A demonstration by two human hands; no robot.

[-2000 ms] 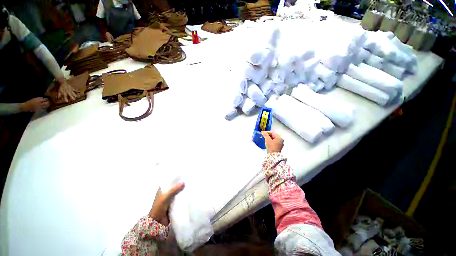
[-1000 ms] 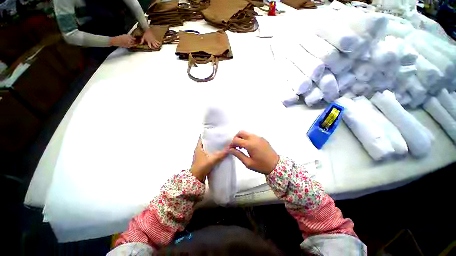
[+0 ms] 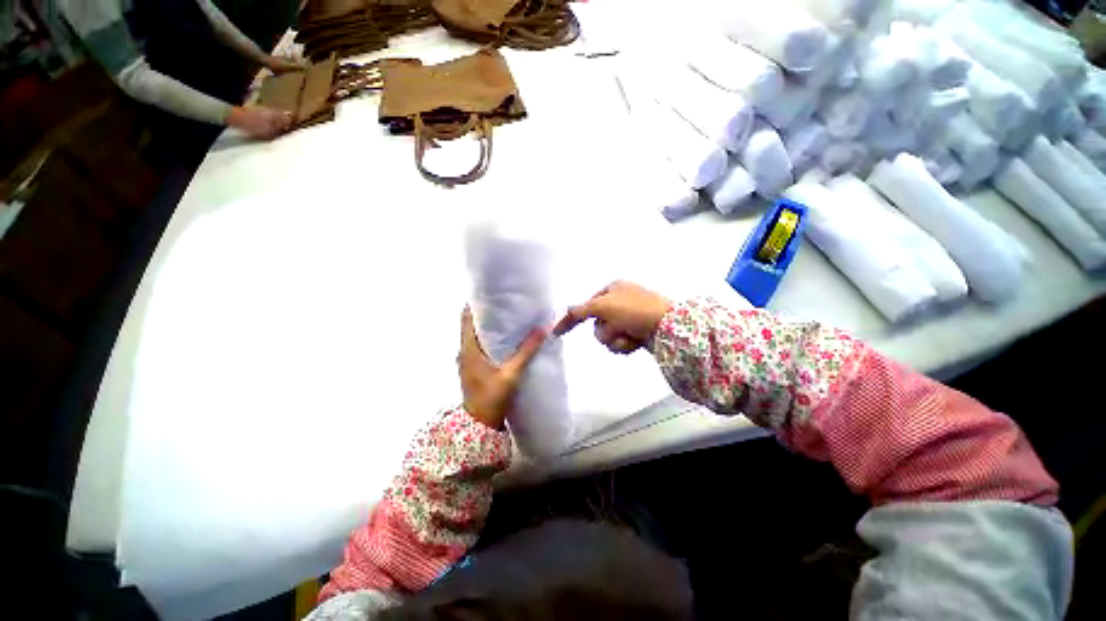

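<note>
A white paper roll (image 3: 516, 285) stands out lengthwise from the table edge in front of me. My left hand (image 3: 491, 370) grips its left side, with the thumb across it. My right hand (image 3: 621, 318) is at the roll's right side, its index finger extended to the roll near my left thumb; no tape shows in it. A blue tape dispenser (image 3: 754, 269) with a yellow core stands to the right, beside the finished rolls. White sheets (image 3: 279, 400) lie flat at the left and front of the table.
A pile of white rolls (image 3: 898, 103) covers the right side. A brown handbag (image 3: 449, 91) lies at the far side with its handles towards me. Behind it are more brown bags (image 3: 364, 24). Another person's hands (image 3: 261, 120) hold a brown piece at the far left.
My right hand has come from the dispenser to the roll, and its index finger now points out along the roll's side. The other person's hands have shifted on the brown piece.
</note>
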